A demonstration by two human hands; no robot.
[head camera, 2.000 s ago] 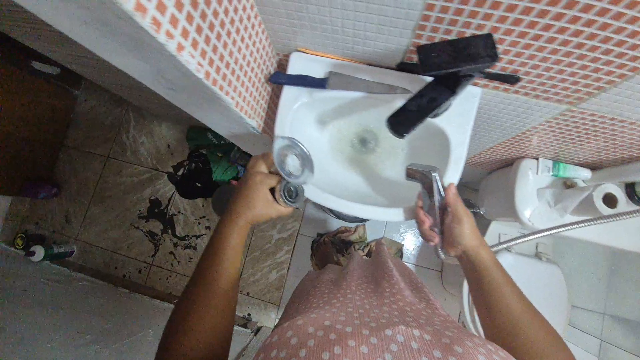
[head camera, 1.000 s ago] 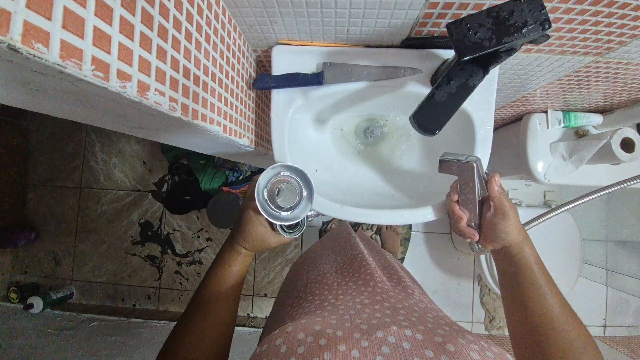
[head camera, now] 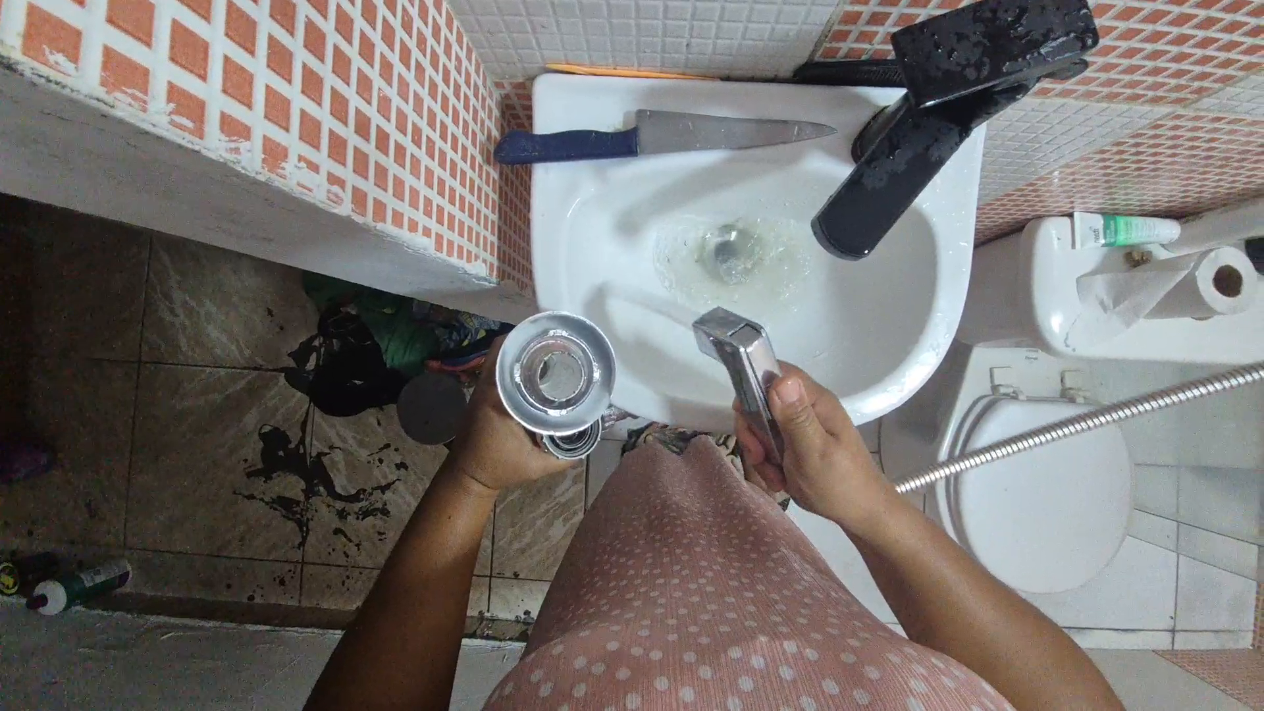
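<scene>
My left hand [head camera: 499, 434] holds a round silver metal fitting with a hollow centre [head camera: 556, 373], and a smaller ringed part [head camera: 571, 440] shows just below it; both are left of the basin's front edge. In my right hand [head camera: 812, 444] is a chrome handheld bidet sprayer [head camera: 741, 355], its head over the front of the white washbasin [head camera: 592, 346]. Water spreads around the basin's drain [head camera: 731, 252]. A kitchen knife with a blue handle [head camera: 573, 146] lies along the basin's back ledge, beside the black faucet [head camera: 879, 188].
A toilet [head camera: 1047, 494] stands at the right, its tank holding a toilet paper roll [head camera: 1210, 283] and a green and white tube [head camera: 1126, 230]. The sprayer's metal hose [head camera: 1086, 420] crosses there. At the left are a tiled wall corner [head camera: 326, 118], dark cloths [head camera: 351, 365] and a bottle [head camera: 79, 586] on the floor.
My right hand has brought the sprayer inward, its head now over the basin's front. Water now splashes around the drain. My left hand still holds the silver fitting.
</scene>
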